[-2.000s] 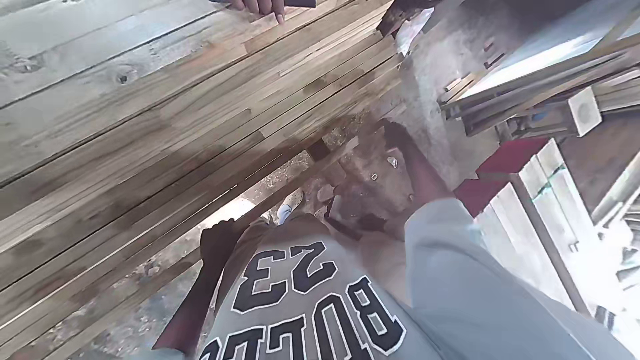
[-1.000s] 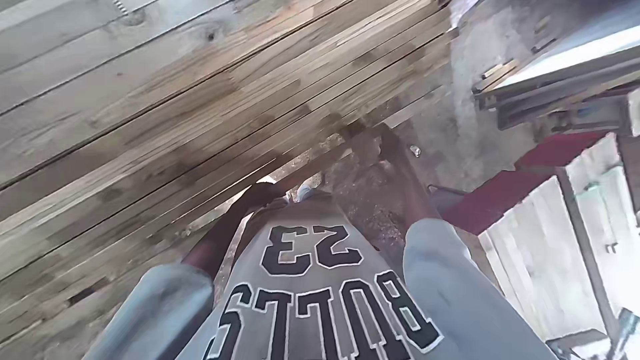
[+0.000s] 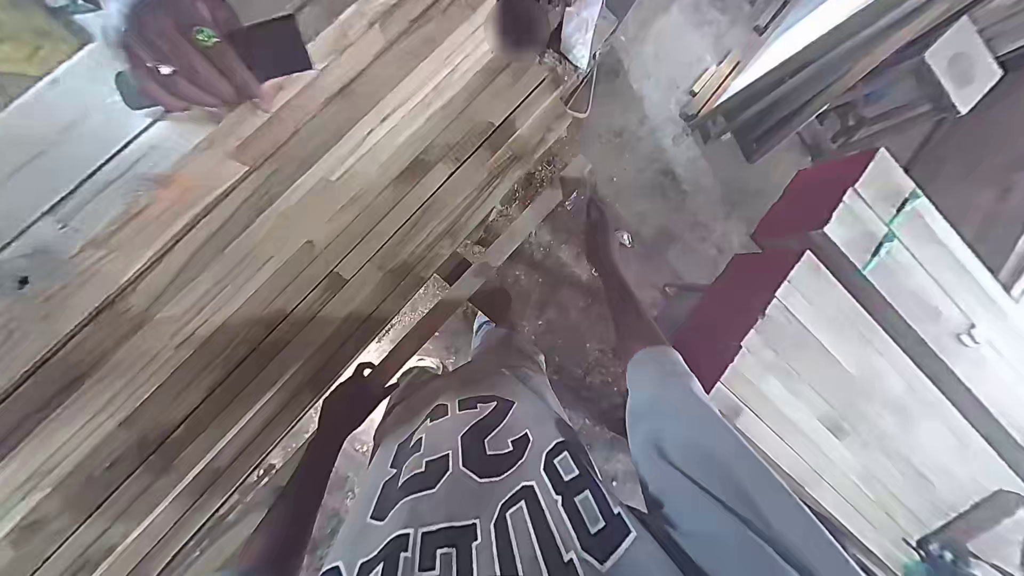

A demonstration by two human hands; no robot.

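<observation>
A long narrow wooden strip (image 3: 436,312) runs diagonally in front of my body, beside a stack of wooden boards (image 3: 320,232). My left hand (image 3: 352,400) is closed around its lower part. At the strip's upper right end is my right hand (image 3: 582,192), blurred against the dusty ground, and it appears to grip that end. A short dark block or mark (image 3: 454,270) shows near the strip's middle, between it and the boards.
Wooden boxes with dark red ends (image 3: 744,312) stand at the right. Behind them lie stacked panels (image 3: 768,104). A person in dark red clothing (image 3: 184,56) is at the far side of the boards. Debris litters the ground below the strip.
The view has swung, and the person in dark red has come into sight at the upper left. My hands are farther apart along the strip than one second ago.
</observation>
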